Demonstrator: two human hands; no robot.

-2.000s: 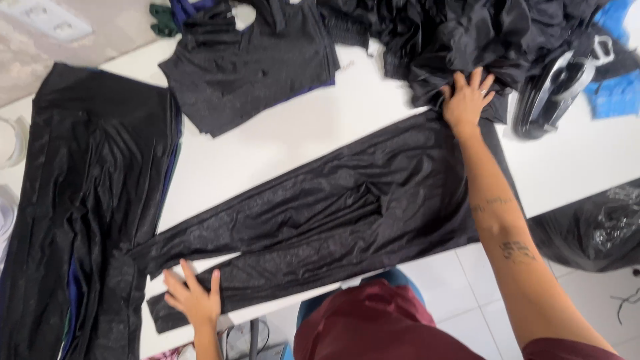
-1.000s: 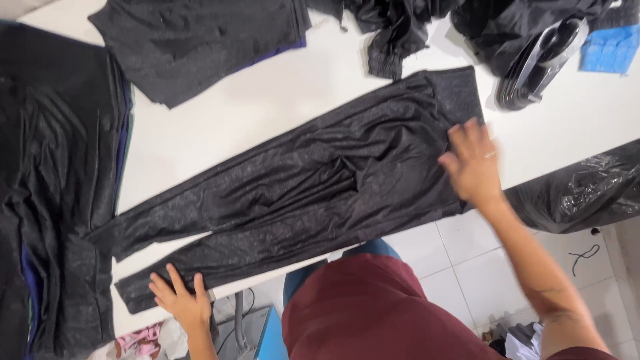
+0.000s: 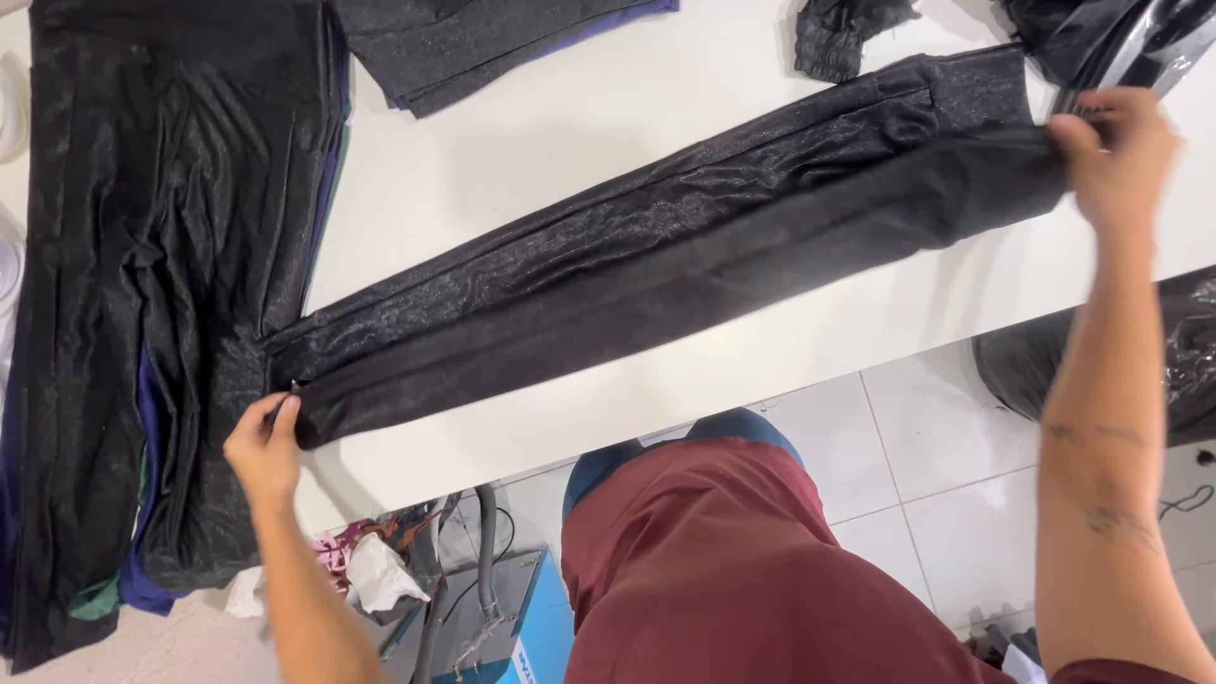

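A pair of shiny black leggings (image 3: 665, 218) lies slantwise across the white table, one leg being folded over the other. My left hand (image 3: 266, 442) pinches the hem end of the upper leg at the lower left, beside a pile of dark trousers. At the right, my right hand (image 3: 1121, 157) grips the waistband end, with the near edge of the fabric slightly lifted. The fingertips of my right hand are partly blurred. Part of the wide waistband beyond it lies flat.
Black trousers (image 3: 104, 285) with blue and green layers cover the table's left end. Folded dark garments (image 3: 494, 47) lie at the back, near a gathered black piece (image 3: 831, 43). A black plastic bag (image 3: 1192, 351) stands at the right, below the white table (image 3: 437, 446).
The leggings lay spread with both legs apart; now the near side is folded over towards the far side. Both hands, earlier flat on the fabric, now grip its ends.
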